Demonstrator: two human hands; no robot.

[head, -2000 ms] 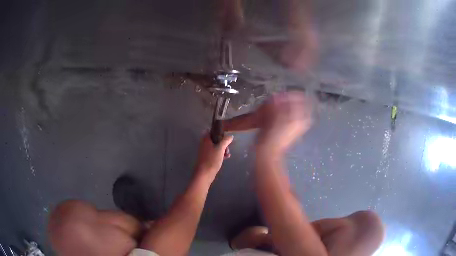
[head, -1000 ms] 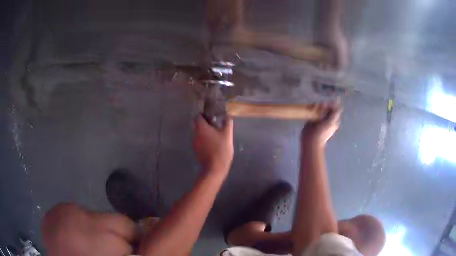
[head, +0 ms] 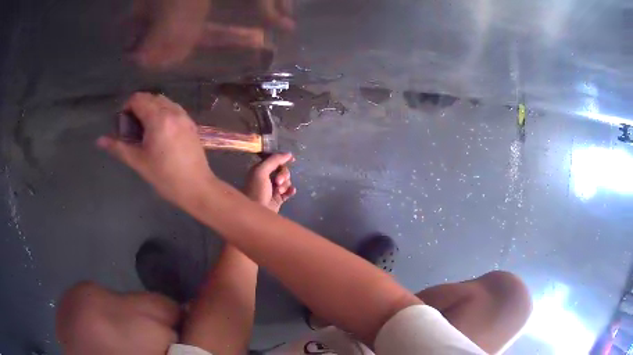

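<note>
A hammer (head: 232, 140) with a light wooden handle lies across the view below the shiny metal handwheel (head: 275, 86) on the steel machine. My right hand (head: 163, 142) reaches across to the left and is closed around the handle's far end, whose dark butt shows beside the fingers. My left hand (head: 272, 182) is just below the hammer's dark head, its fingers curled around the head's lower end. The head points up to the handwheel's lower disc; whether they touch I cannot tell.
The steel machine wall (head: 416, 41) mirrors both hands and the hammer. Wet, stained patches (head: 312, 111) lie around the handwheel. My knees (head: 486, 305) and dark shoes (head: 378, 253) are below. A yellow mark (head: 521, 114) is at the right on the grey floor (head: 430, 201).
The hammer's handle has swung from the right side of its head to the left. My right hand has crossed over my left arm with it. My left hand stays near the head.
</note>
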